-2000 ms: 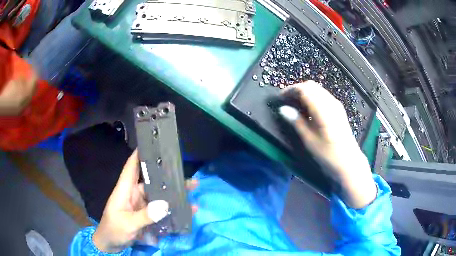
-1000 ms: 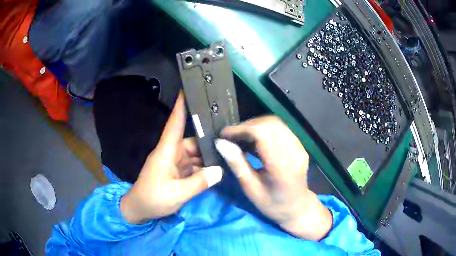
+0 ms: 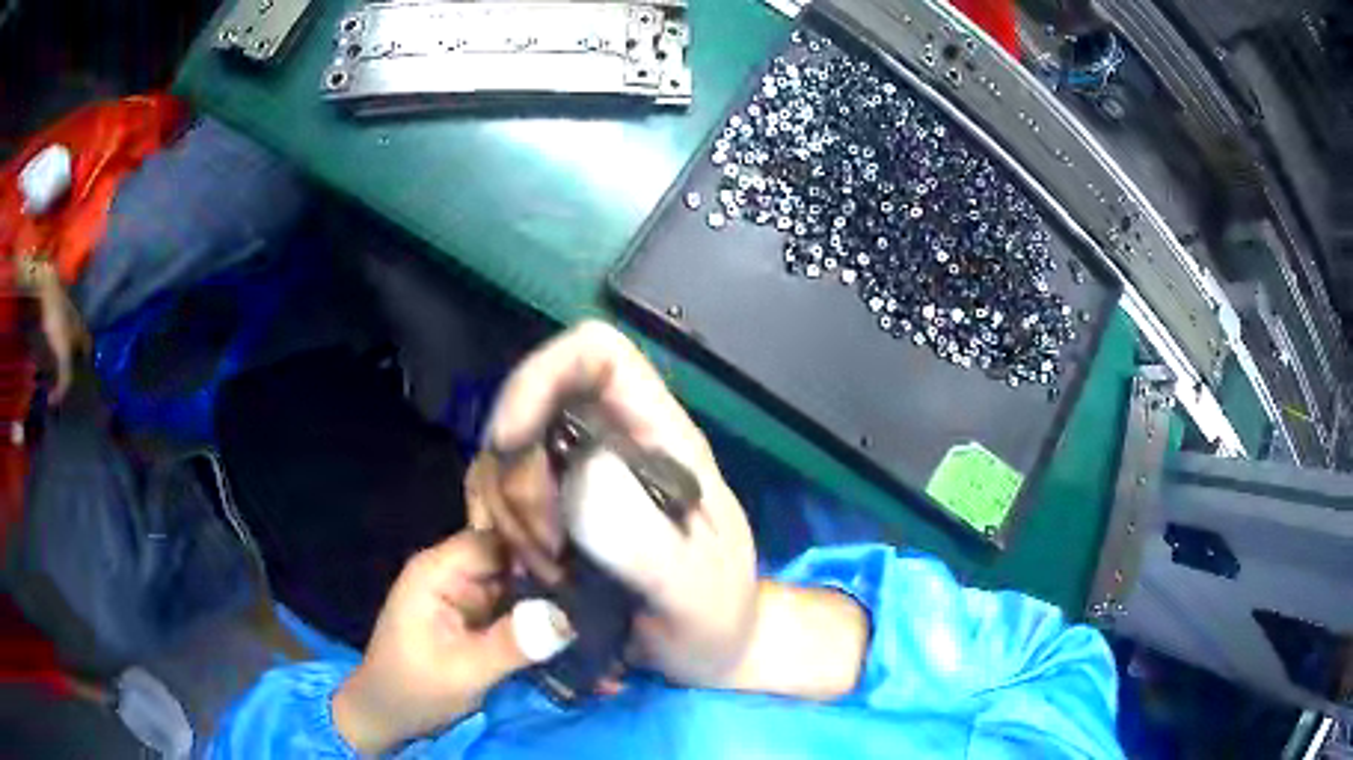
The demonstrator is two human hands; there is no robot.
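My right hand (image 3: 638,520) is closed around the upper end of a dark metal plate (image 3: 601,609), its thumb in a white finger cot. My left hand (image 3: 460,624) holds the lower end, its thumb also in a white cot. The plate is held over my lap, tilted and foreshortened, mostly hidden by the fingers; two round fittings show at its upper end. A black tray (image 3: 772,334) on the bench holds a pile of small ring parts (image 3: 905,208).
Silver plates (image 3: 505,52) lie on the green bench (image 3: 430,164), another at far left (image 3: 267,23). A single bar (image 3: 1135,498) lies at right. A green label (image 3: 973,486) marks the tray corner. A rail (image 3: 1024,134) runs behind. A person in orange-red (image 3: 112,164) is at left.
My right hand went from the tray to the plate and now grips its upper end. The plate was upright, its face showing; it is now lower, tilted and mostly covered.
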